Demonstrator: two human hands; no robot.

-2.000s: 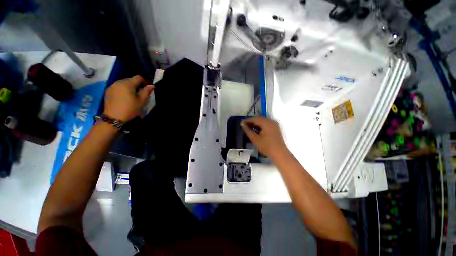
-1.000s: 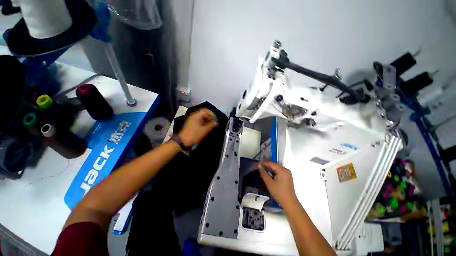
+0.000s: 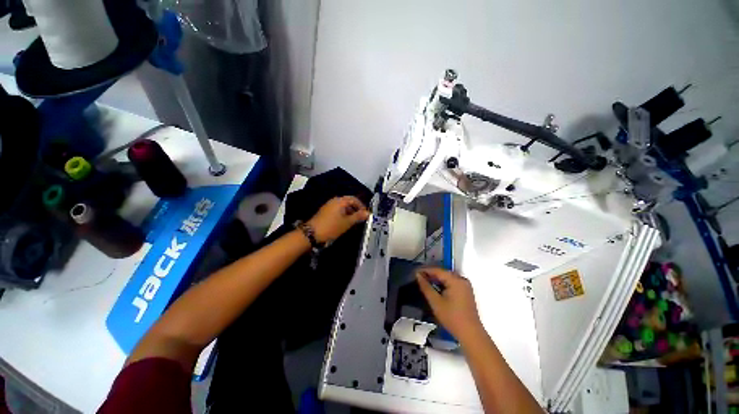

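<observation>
The white Jack sewing machine (image 3: 519, 267) stands in front of me. My left hand (image 3: 340, 220) is at the left side of its needle area (image 3: 384, 205), fingertips pinched together; whether they hold a thread is too small to tell. My right hand (image 3: 447, 295) is over the dark recess with the blue edge, thumb and fingers pinched around a tiny dark thing I cannot make out. Black fabric (image 3: 304, 275) lies left of the long bed plate (image 3: 359, 323) with its dark screws. The small white cover (image 3: 412, 331) is tilted up beside a dark square opening (image 3: 410, 361).
The neighbouring table with the blue JACK edge (image 3: 174, 255) is on the left, with dark thread spools (image 3: 156, 168) and a large white cone (image 3: 74, 31). The thread stand with blue arms (image 3: 703, 214) and coloured spools (image 3: 658, 311) are on the right. A pale wall (image 3: 519, 57) is behind.
The view has tilted up and shifted left since the first frame. My left hand has moved right, closer to the needle area. My right hand stays over the recess.
</observation>
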